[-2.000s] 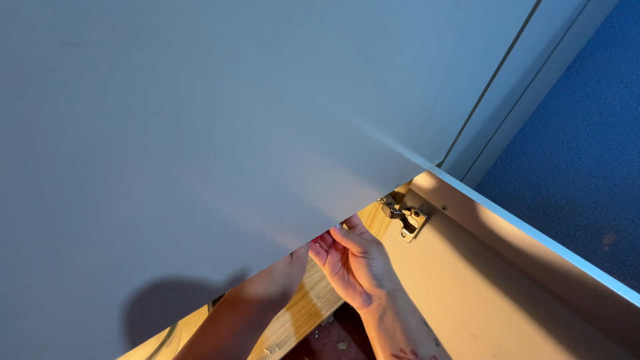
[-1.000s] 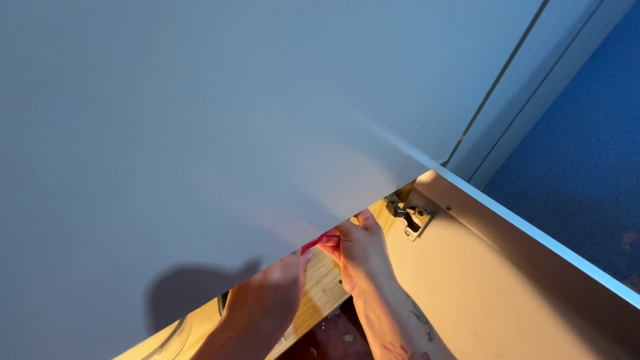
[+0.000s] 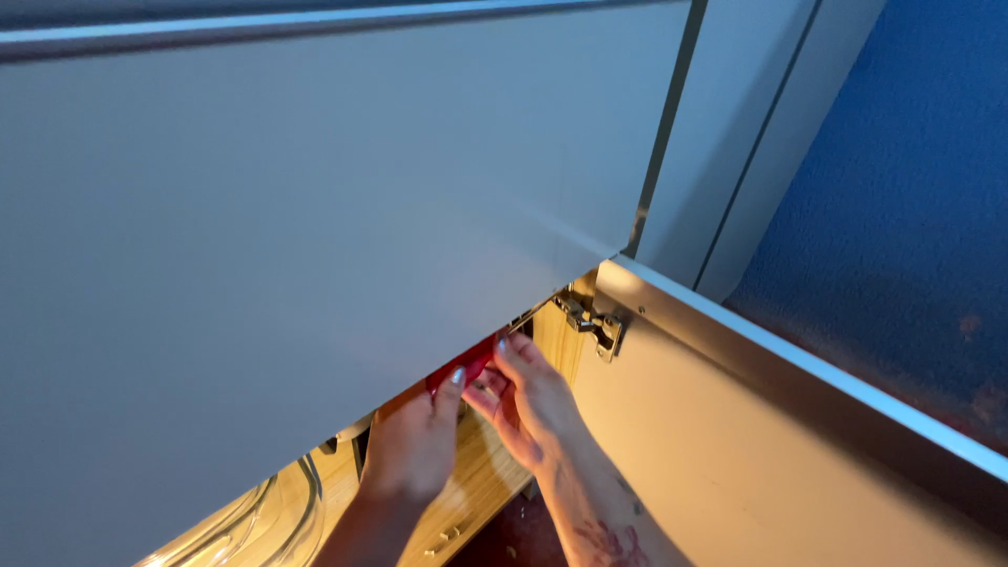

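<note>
A red object (image 3: pixel 472 362), its kind unclear, shows just under the lower edge of a pale cabinet panel (image 3: pixel 354 205). My left hand (image 3: pixel 413 437) has its thumb and fingers on the red object's near end. At the far end, my right hand (image 3: pixel 528 390) has its thumb raised by the panel's edge and its fingers curled beneath. Whether it grips the red object or a thin part beside it is hard to tell. The panel hides whatever lies behind and above the hands.
An open cabinet door (image 3: pixel 756 425) stands to the right on a metal concealed hinge (image 3: pixel 591 323). Below is a wooden cabinet floor (image 3: pixel 472 480) with small pegs on it. Clear looped tubing or moulded plastic (image 3: pixel 291 504) lies at lower left. A blue wall (image 3: pixel 913 173) rises at right.
The view has shifted, showing the panel's upper edge. More of the red object now shows between the hands, and the right hand's fingers are more spread than one second ago.
</note>
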